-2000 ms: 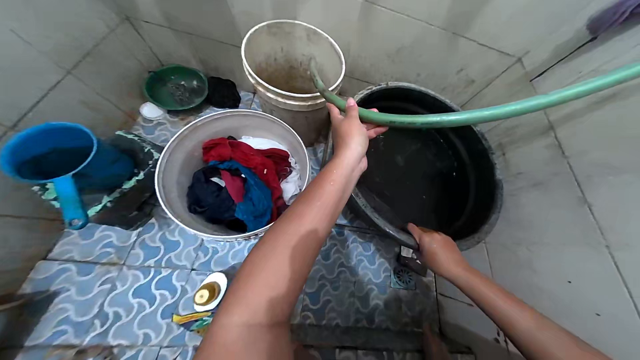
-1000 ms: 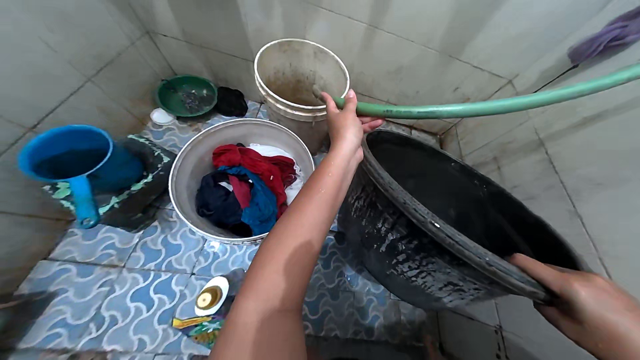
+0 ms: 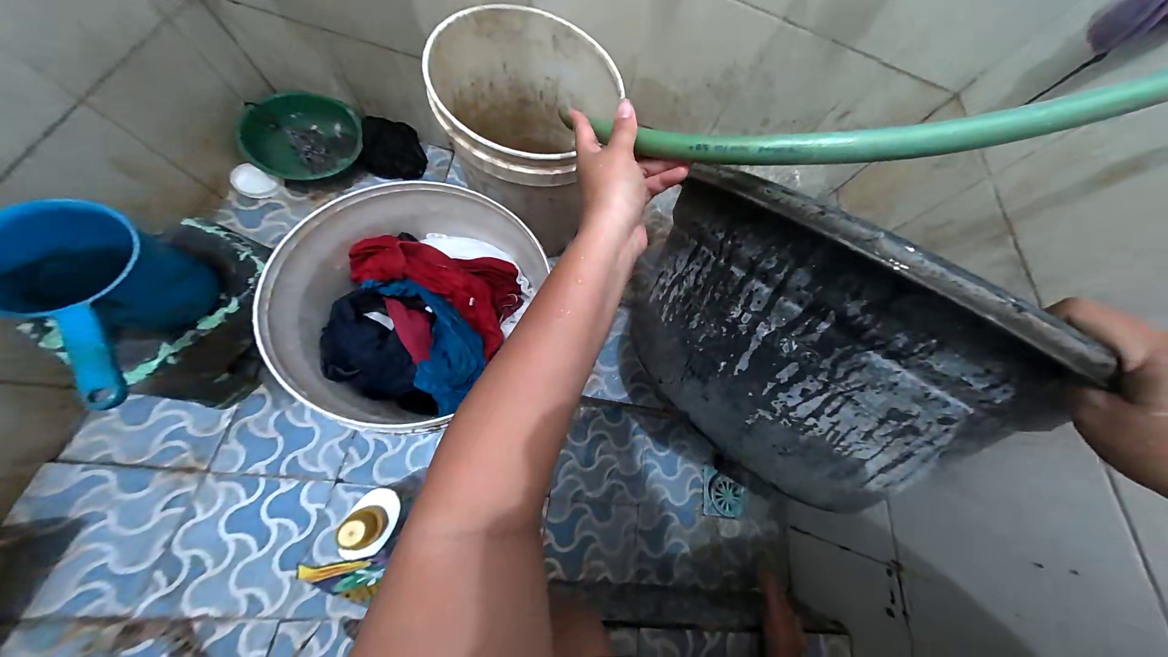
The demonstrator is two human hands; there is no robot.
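Note:
My left hand (image 3: 616,160) grips a green hose (image 3: 821,146) close to its end, which hangs inside the mouth of a tall whitish bucket (image 3: 547,187). At the right, my right hand (image 3: 1118,383) is closed on the rim of a large black plastic tub (image 3: 812,365). The tub stands steeply tilted, with its wet, scuffed outer side towards me, and its inside is hidden. Left of my left forearm is a round grey basin (image 3: 297,292) with red, blue, dark and white clothes (image 3: 438,310) in it.
A blue dipper (image 3: 119,265) rests on a dark block (image 3: 205,356) at the left. Behind are a green bowl (image 3: 301,137) and a black cloth (image 3: 392,148). A floor drain (image 3: 725,493) lies below the tub; a white dish (image 3: 374,522) and a packet (image 3: 342,577) lie nearer. Tiled walls surround all.
The black tub has gone from nearly level to steeply tilted, its right side raised by my right hand. The floor drain, hidden one second ago, shows below it. My left hand stays on the hose.

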